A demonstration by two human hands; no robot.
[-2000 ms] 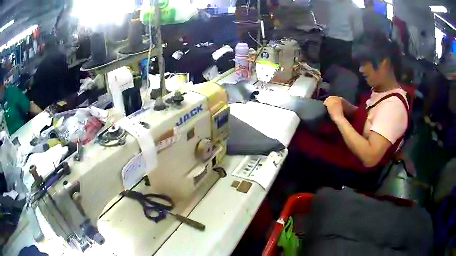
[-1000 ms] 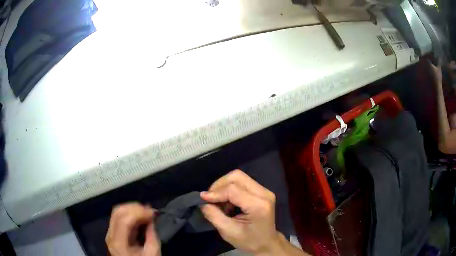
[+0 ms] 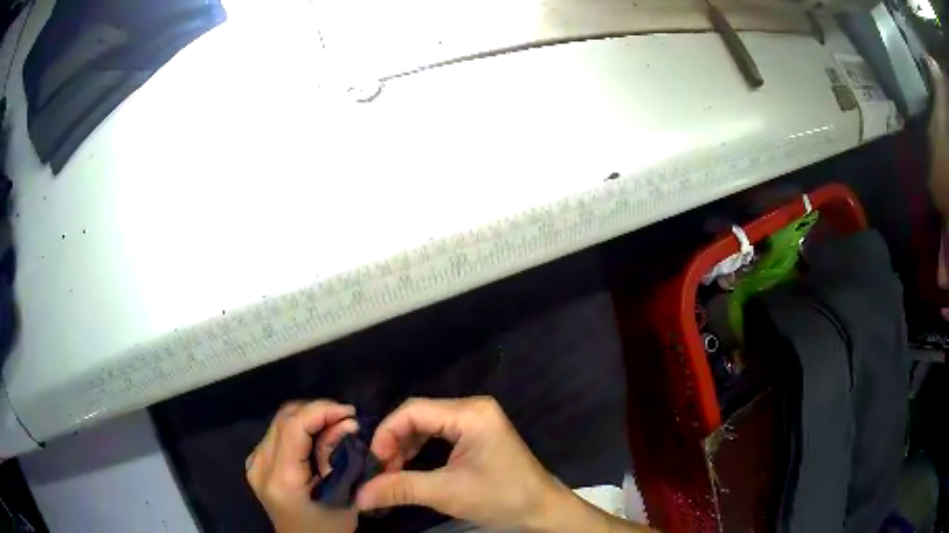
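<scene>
A small dark navy garment piece point(image 3: 345, 471) is bunched up between my two hands, below the front edge of the white table point(image 3: 416, 187). My left hand point(image 3: 296, 463) pinches its left side. My right hand point(image 3: 455, 458) pinches its right side with thumb and fingertips. The fingers hide part of the piece. A stack of navy pieces point(image 3: 104, 62) lies flat on the table at the far left.
A red plastic basket point(image 3: 689, 312) stands at the right, with a green strip point(image 3: 775, 265) on its rim and grey bundles point(image 3: 843, 385) over it. A brown-handled tool point(image 3: 737, 47) lies on the table at the back. Part of a person's arm point(image 3: 939, 146) shows at the right edge.
My view has turned from the machine and neighbour down to the table edge and lap. Since one second ago, my hands have come closer together and the piece is more tightly bunched.
</scene>
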